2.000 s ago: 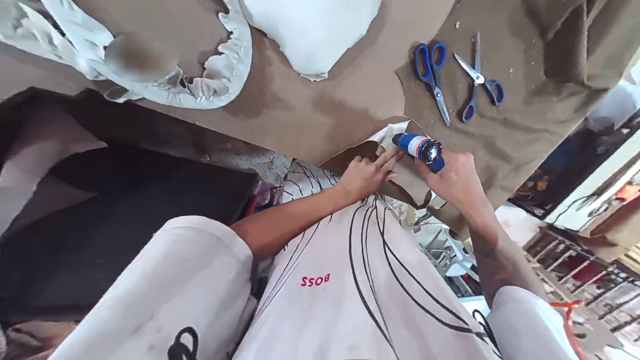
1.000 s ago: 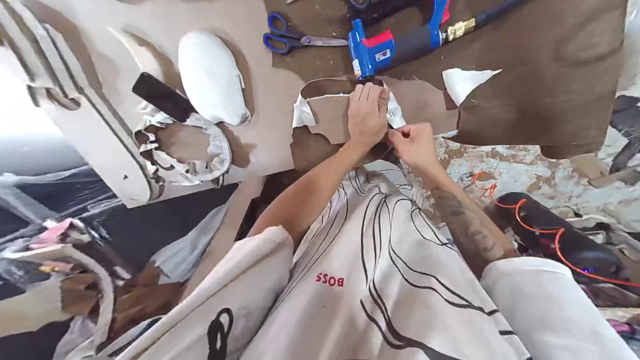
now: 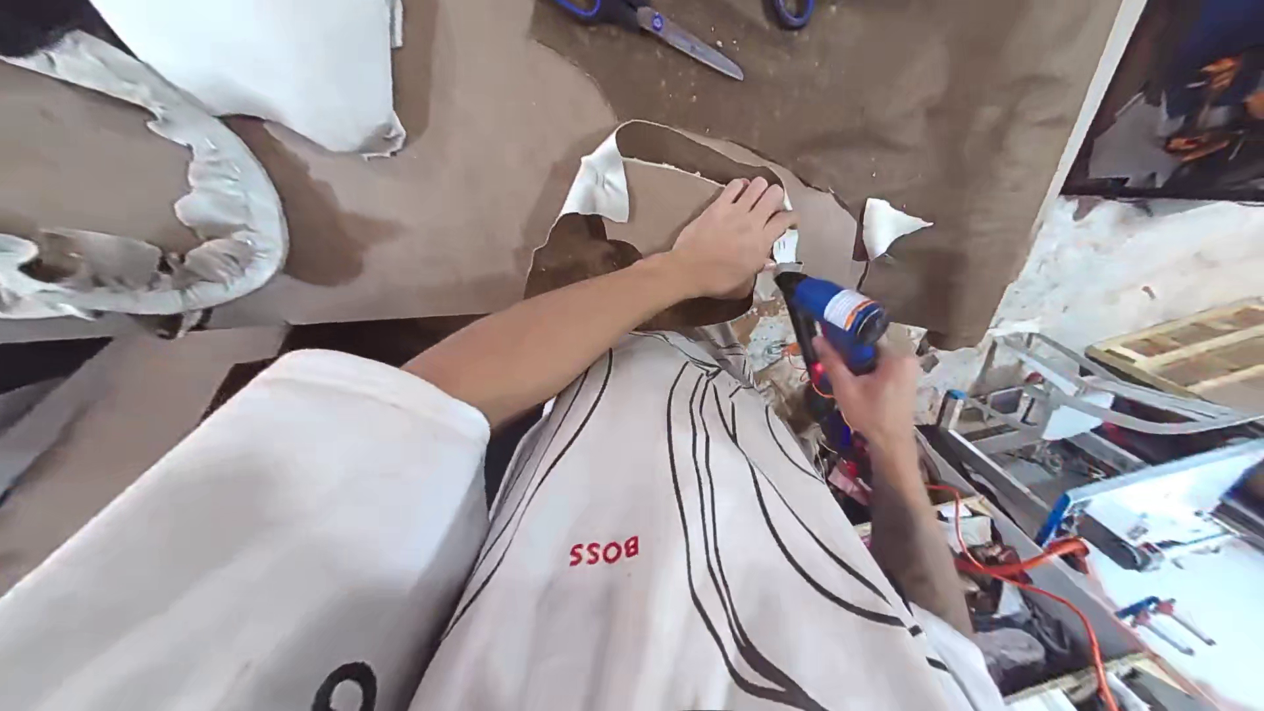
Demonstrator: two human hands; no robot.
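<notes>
My left hand (image 3: 736,237) lies over a brown panel (image 3: 664,190) with white material folded at its edges, fingertips bent at the panel's right edge. A white flap (image 3: 602,186) shows at the panel's left end. My right hand (image 3: 874,380) grips a blue tool (image 3: 837,314), which looks like a pneumatic stapler. Its nose points up and left and meets the white edge beside my left fingers. Whether it touches the panel itself cannot be told. My left palm hides part of the panel.
Blue-handled scissors (image 3: 681,38) lie beyond the panel, with another blue handle (image 3: 793,12) nearby. A white scrap (image 3: 889,225) is to the right. A padded white shape (image 3: 267,69) and a gathered white ring (image 3: 242,212) lie at left. Metal frames (image 3: 1066,380) and an orange hose (image 3: 1066,583) are right of the table.
One second ago the blue tool lay on the table beyond the panel and both hands were at the panel; now my right hand holds it at the panel's right side. The view has shifted.
</notes>
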